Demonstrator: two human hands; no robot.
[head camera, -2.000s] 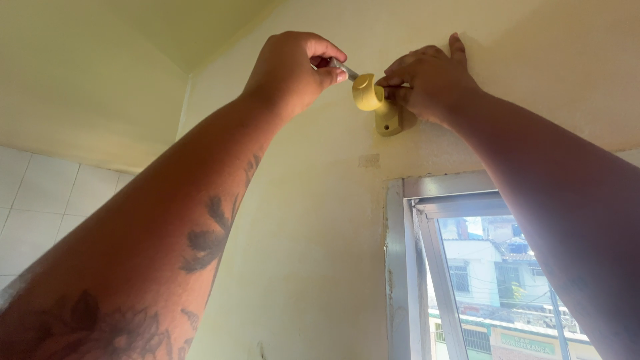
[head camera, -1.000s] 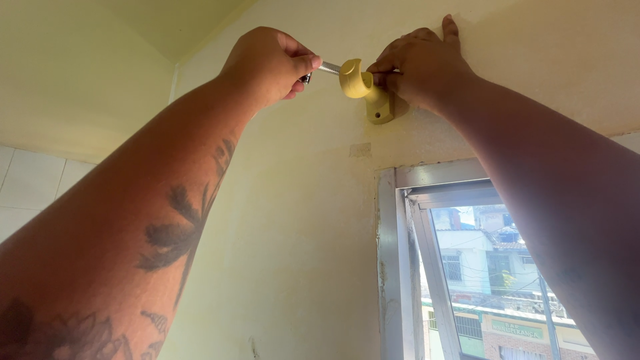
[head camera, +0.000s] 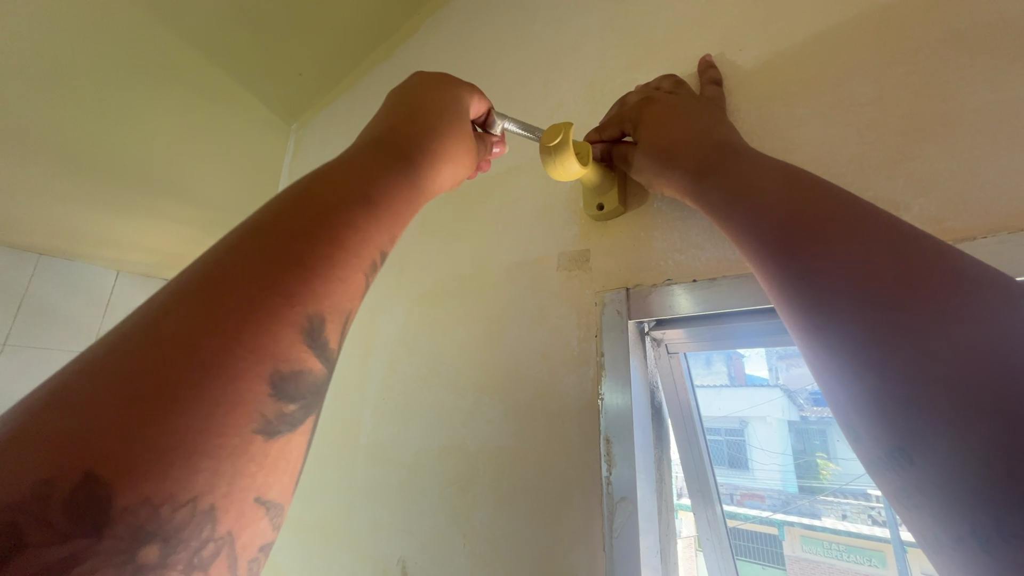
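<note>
A yellow curtain rod bracket (head camera: 566, 156), with an open cup-shaped holder at its front and a hole in its base plate, sits against the wall above the window's left corner. My left hand (head camera: 438, 128) is closed around a metal hand tool (head camera: 518, 126) with a knurled shaft, whose far end passes behind the bracket's cup. What kind of tool it is cannot be told. At the bracket's right side, my right hand (head camera: 668, 128) has its thumb and fingertips pinched together close to the base, one finger raised against the wall. Whether something small is between those fingertips is hidden.
Below the bracket is an aluminium window frame (head camera: 616, 432) with a tilted sash (head camera: 704, 464), and buildings outside. A small rough patch (head camera: 574, 260) marks the painted wall. White tiles (head camera: 60, 300) cover the wall at the far left, under a sloping yellowish ceiling surface.
My left hand stays on the tool and has turned a little, with its fingers now lower on the near side. My right hand remains by the bracket.
</note>
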